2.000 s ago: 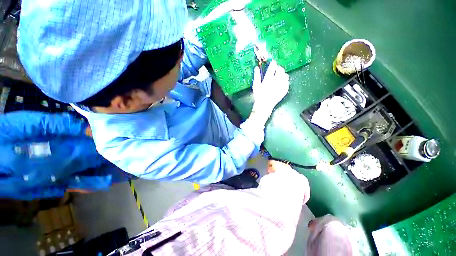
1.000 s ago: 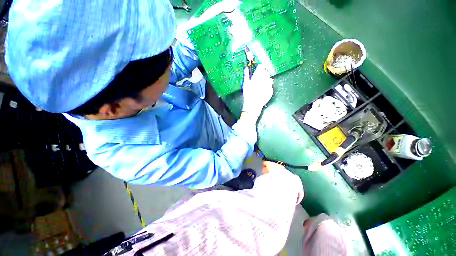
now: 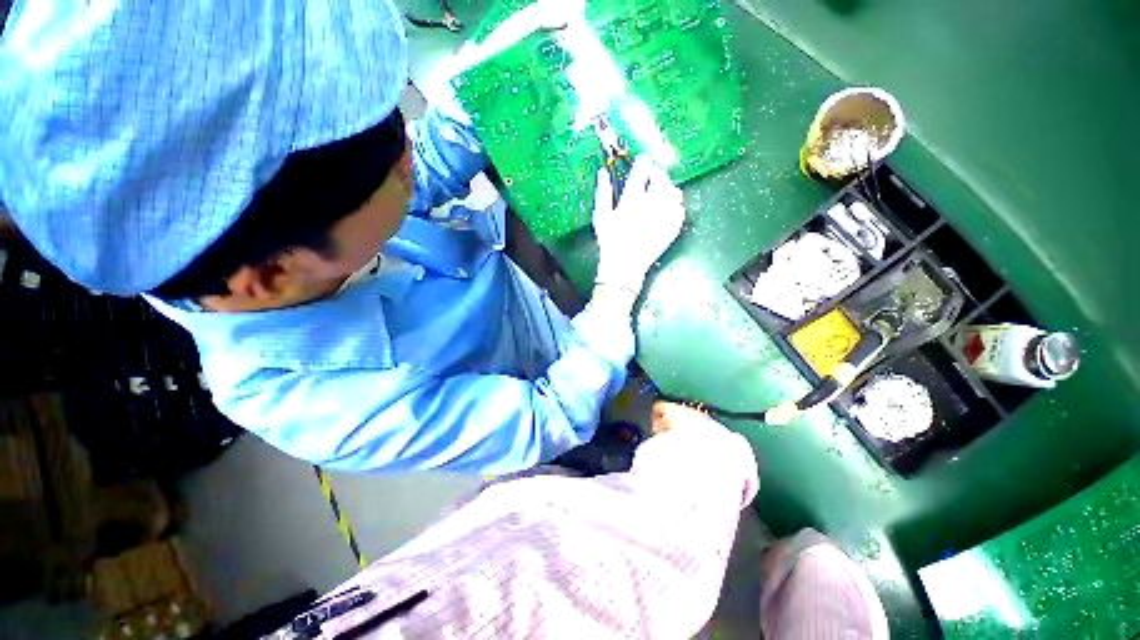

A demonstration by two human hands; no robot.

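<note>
A large green circuit board point(image 3: 688, 100) lies at the top centre. A seated worker in blue holds side cutters point(image 3: 613, 156) on it with a white-gloved hand point(image 3: 640, 219). Of my left hand point(image 3: 669, 416) only a small part shows at the bench edge, beyond my pink sleeve; most of it is hidden, and its grip cannot be seen. A black cord point(image 3: 731, 411) runs beside it to the soldering iron point(image 3: 813, 390), which lies across the black compartment tray point(image 3: 875, 469). My right sleeve point(image 3: 819, 588) shows at the bottom; my right hand is not in view.
The tray holds a yellow sponge point(image 3: 824, 340), a crumpled white heap point(image 3: 800, 275), a silvery-white disc point(image 3: 891, 408) and a labelled bottle point(image 3: 1019, 355). A round tub point(image 3: 854, 131) stands behind it. Another green board point(image 3: 1063, 563) lies bottom right. The worker's blue cap point(image 3: 200, 125) fills the upper left.
The whole view has shifted, so the board, worker and tray sit further left. The gloved hand with the cutters stays over the board. My left hand stays at the bench edge.
</note>
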